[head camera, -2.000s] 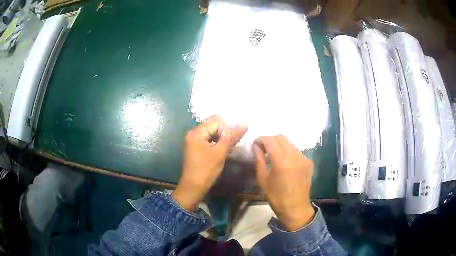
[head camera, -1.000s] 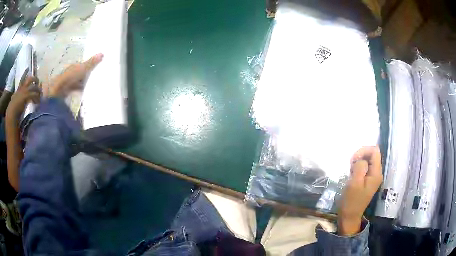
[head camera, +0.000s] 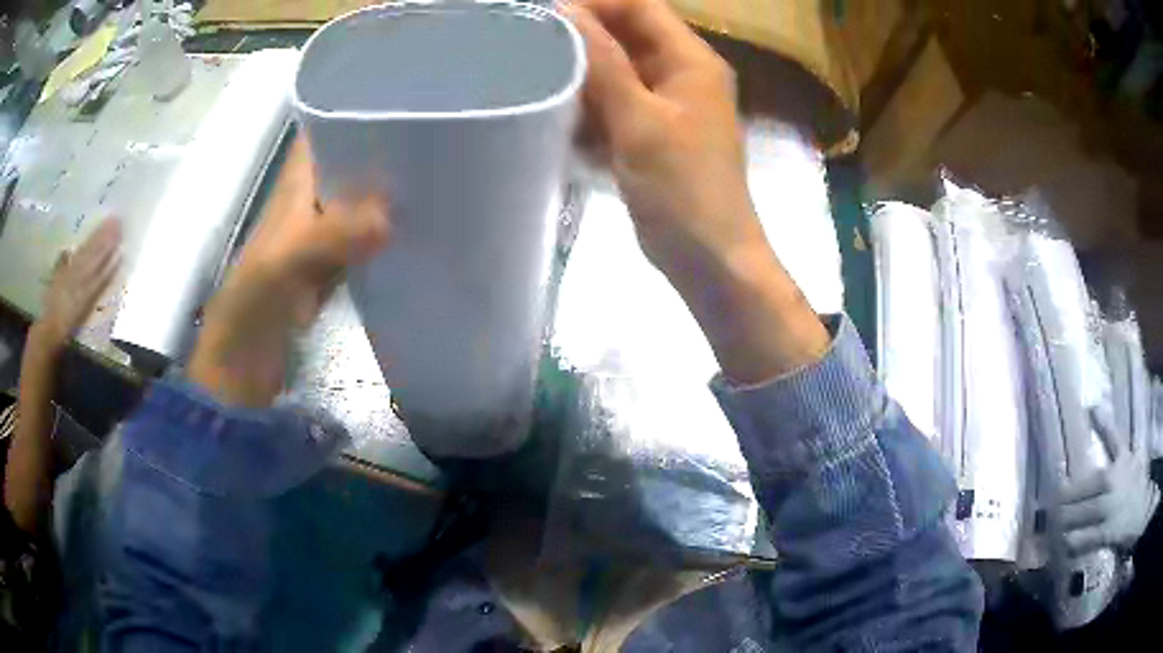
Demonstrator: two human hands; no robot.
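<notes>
A white unit point(head camera: 446, 255) is held up close in front of me, its grey recessed end face with white rim tilted up towards me. My left hand point(head camera: 287, 255) grips its left side, with the thumb on the front. My right hand point(head camera: 670, 121) is at its upper right edge, the fingers partly hidden behind the rim. The stack of poly bags point(head camera: 797, 211) lies on the bench behind and to the right, partly hidden. The loose clear end of a bag point(head camera: 650, 491) hangs towards the bench's front edge.
Bagged units point(head camera: 982, 370) lie side by side at the right, with another person's gloved hand point(head camera: 1103, 510) on them. Another white unit point(head camera: 204, 191) lies at the left by a pale panel point(head camera: 77, 179). Another person's bare hand point(head camera: 83, 274) is at far left. Brown cardboard point(head camera: 791, 45) stands behind.
The unit under my left hand has been lifted from the left and brought in front of me, end up. My right hand has left the bags for its upper end. A gloved hand has appeared at right.
</notes>
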